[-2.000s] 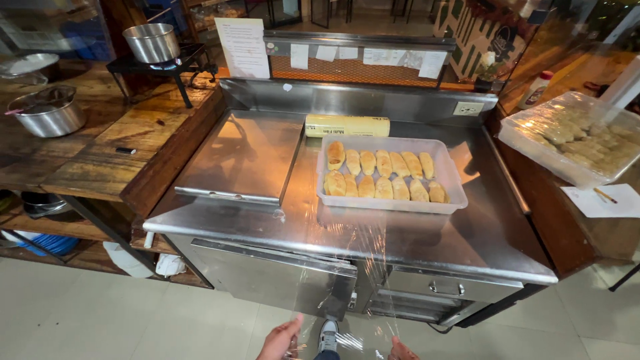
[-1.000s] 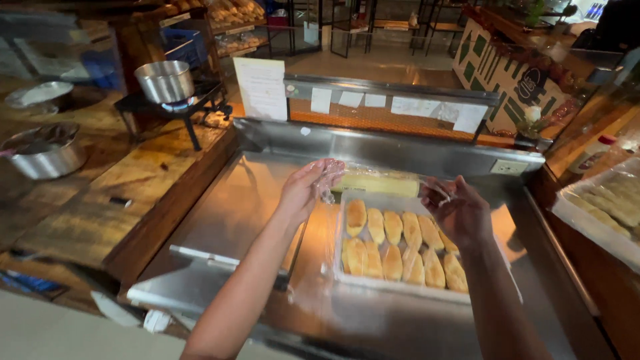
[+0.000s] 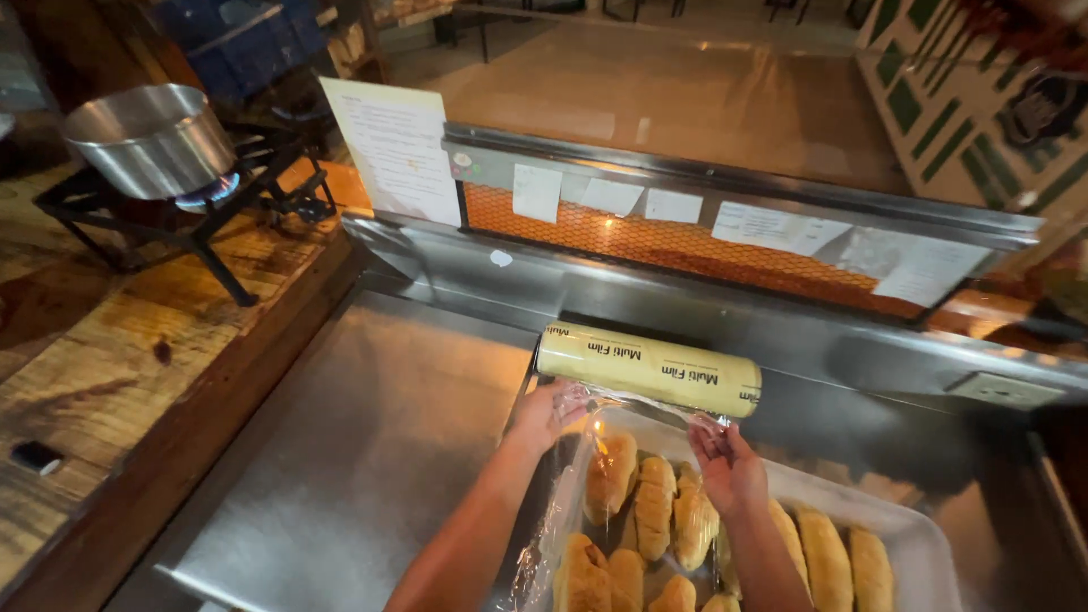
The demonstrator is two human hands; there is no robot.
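Clear plastic film (image 3: 629,398) stretches between my two hands over the far left part of a white plastic tub (image 3: 922,527). My left hand (image 3: 548,414) grips the film's edge near the tub's far left corner. My right hand (image 3: 728,463) pinches the same edge farther right, above the bread rolls. Several golden bread rolls (image 3: 653,507) lie in rows in the tub, partly hidden by my right arm. Just beyond my hands, a roll of Multi Film cling wrap (image 3: 650,365) lies on the steel counter.
A steel lid (image 3: 340,442) covers the counter's left part. At the upper left, a metal pot (image 3: 153,140) stands over a lit gas burner (image 3: 208,194). Behind the counter runs a low mesh panel (image 3: 595,225) with papers (image 3: 537,194). A power outlet (image 3: 1005,391) is at the right.
Two seconds ago my hands were low, at the near side of the counter. They have since moved forward with the film to the tub's far edge. The view is now closer.
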